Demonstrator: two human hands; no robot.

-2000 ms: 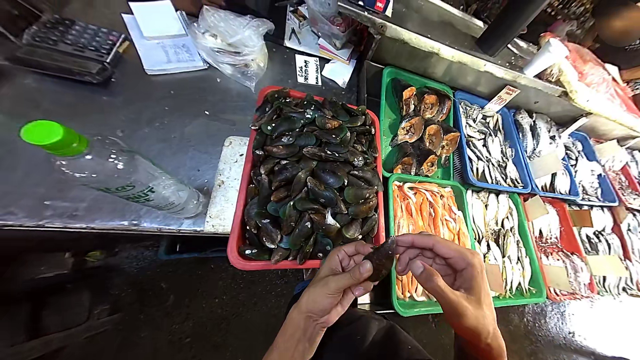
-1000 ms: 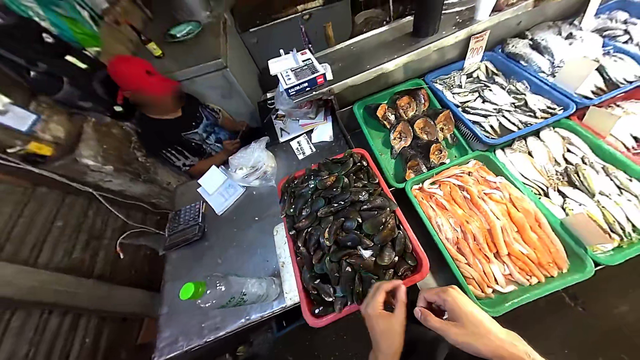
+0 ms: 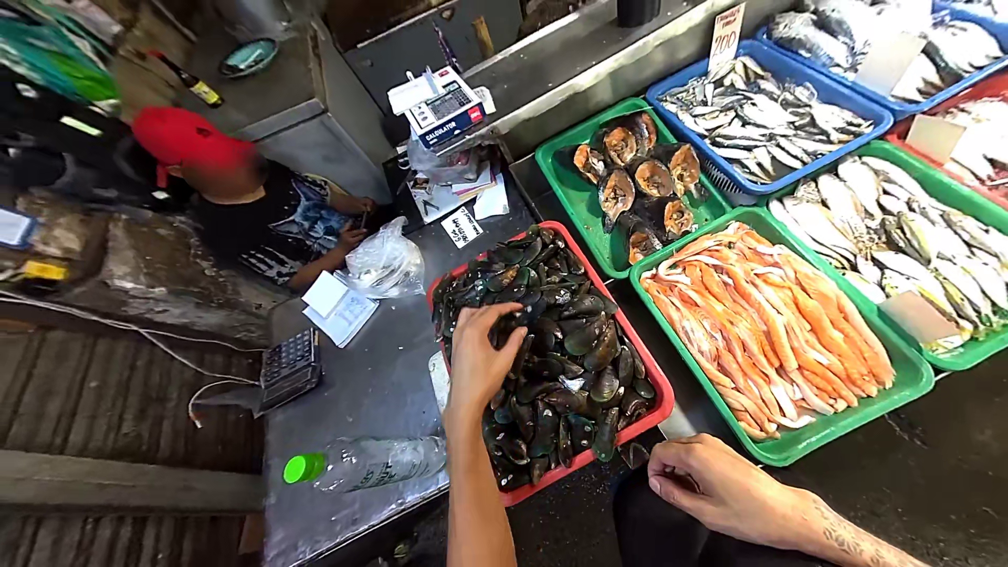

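Dark green mussels (image 3: 583,339) are heaped in a red plastic tray (image 3: 660,378) at the middle of the head view. Over the left part of the heap is my left hand (image 3: 487,350), thumb and fingers spread around a mussel; whether it touches or grips it I cannot tell. My right hand (image 3: 705,484) is below and to the right of the tray, its fingers curled; its palm side is hidden, and a dark shell-like thing (image 3: 634,454) lies just left of its fingertips. A green tray (image 3: 917,386) of orange fish strips (image 3: 780,323) lies beyond that hand.
On the metal counter (image 3: 346,394) lie a clear bottle with a green cap (image 3: 378,463), a calculator (image 3: 290,366), a notepad (image 3: 340,309) and a plastic bag (image 3: 386,260). A person in a red cap (image 3: 252,205) sits behind it. Fish trays (image 3: 882,118) fill the right side.
Two seconds ago both hands held one mussel between them in front of the tray. My left hand has since moved onto the heap, and the hands are apart. The view has swung left.
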